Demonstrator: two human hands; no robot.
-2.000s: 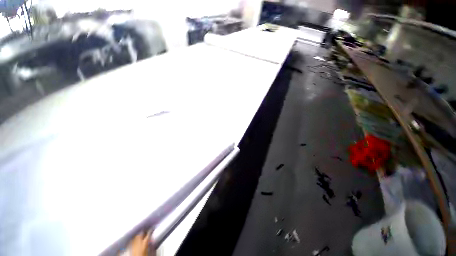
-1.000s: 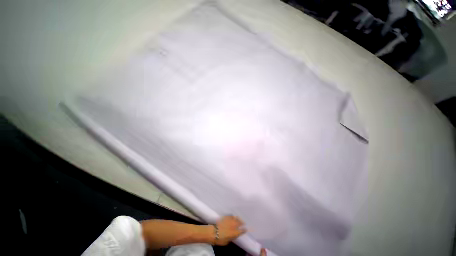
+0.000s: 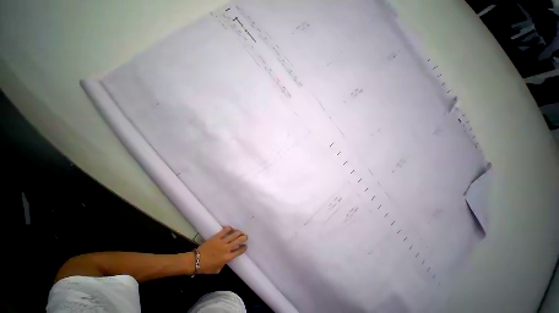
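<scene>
The marker paper (image 3: 294,140), a wide pale lilac sheet with rows of small dark marks, lies across the pale cutting table (image 3: 49,67). Its rolled edge (image 3: 147,162) is a slim lilac tube along the near left side. My left hand (image 3: 224,249), bare with a bracelet at the wrist, is over the lower part of this rolled edge, its fingers curled across it onto the sheet. The thumb is hidden. A corner of the sheet at the far right is folded over (image 3: 479,202). My right hand is out of the picture.
The table's curved near edge (image 3: 113,188) runs down the left, with dark floor (image 3: 37,208) beyond it. Dark and white shapes (image 3: 532,43) show past the table at the upper right. A white sleeve and another white cloth shape are at the bottom.
The view has swung from along the table to down over the sheet. Since the last earlier frame my left hand shows further left and higher, still on the rolled edge. Fingertips at the bottom have left view.
</scene>
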